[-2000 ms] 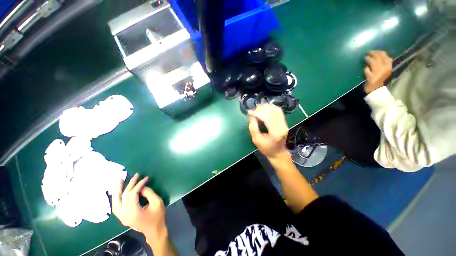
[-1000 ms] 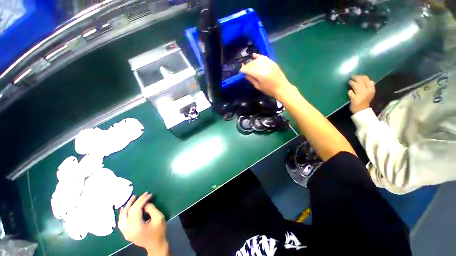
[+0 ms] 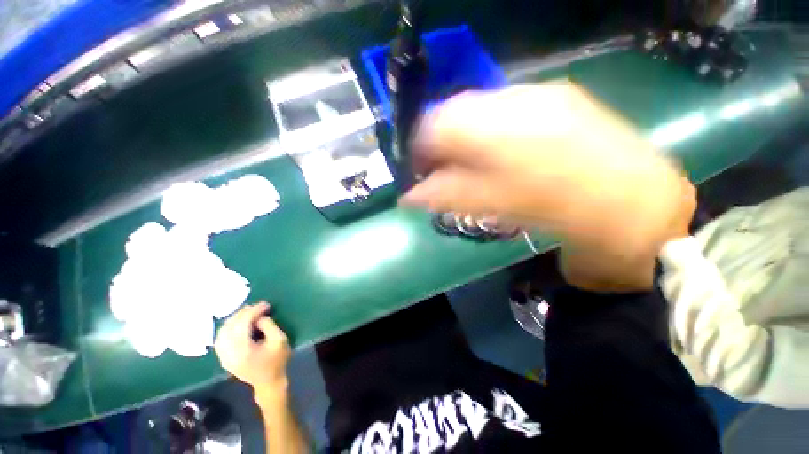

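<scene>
My right hand (image 3: 554,168) is large and blurred close to the camera. Its fingertips overlap the edge of an upright black cylinder (image 3: 408,80), likely a screwdriver; whether they grip it is hidden by blur. My left hand (image 3: 253,344) rests at the bench's front edge with curled fingers, beside a pile of flat white covers (image 3: 182,288). A dark spot shows between its thumb and fingers; I cannot tell if it is a part or a gap. Black ring parts (image 3: 475,226) lie partly hidden below my right hand.
A silver-white screw feeder (image 3: 341,146) stands at the back of the green bench (image 3: 293,253). A blue bin (image 3: 457,62) is behind the cylinder. A clear plastic bag (image 3: 34,372) lies far left. A person's pale sleeve (image 3: 741,310) is at the right. More black parts (image 3: 701,51) lie far right.
My right hand has come out of the blue bin, towards the camera and over to the black cylinder. My left hand's fingers are more curled. The view has shifted.
</scene>
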